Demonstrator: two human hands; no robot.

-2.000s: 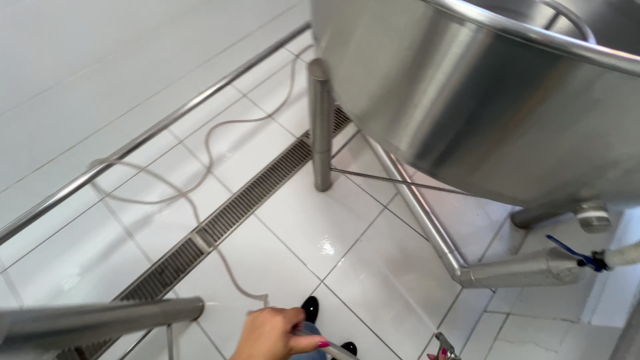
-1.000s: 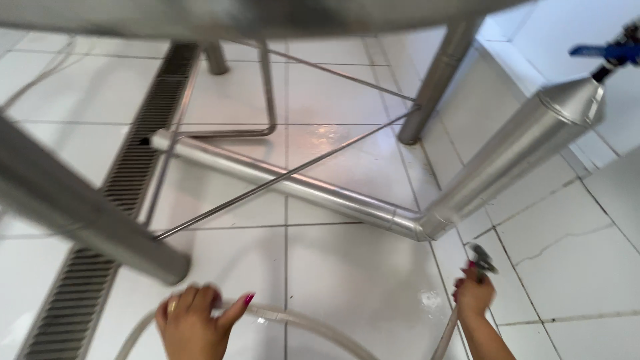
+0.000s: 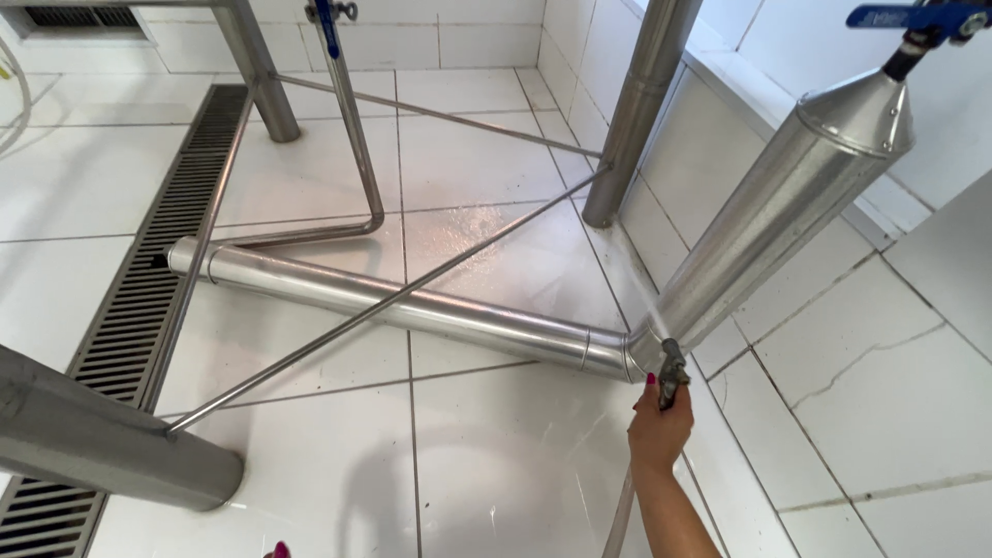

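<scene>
My right hand [image 3: 661,425] is closed around a metal spray nozzle [image 3: 673,373] at the lower right, in front of the elbow of a metal-clad pipe [image 3: 496,329]. A thin jet of water [image 3: 655,310] leaves the nozzle upward and to the left, toward the floor by the wall. A pale hose [image 3: 620,515] hangs below the hand. Of my left hand [image 3: 279,550] only a pink-nailed fingertip shows at the bottom edge; what it holds is hidden. Wet, shiny white floor tiles [image 3: 480,240] lie behind the pipe.
Steel legs [image 3: 639,116] with thin cross braces [image 3: 480,246] stand around the pipe. A floor drain grate [image 3: 147,279] runs along the left. A thin bent pipe [image 3: 356,147] with a blue-handled valve stands at the back. Another blue valve handle [image 3: 891,15] is at upper right, beside the tiled wall.
The view has moved from above the steel tank to beneath it. My right hand has moved up beside the pipe elbow, and water now sprays. My left hand has dropped almost out of view.
</scene>
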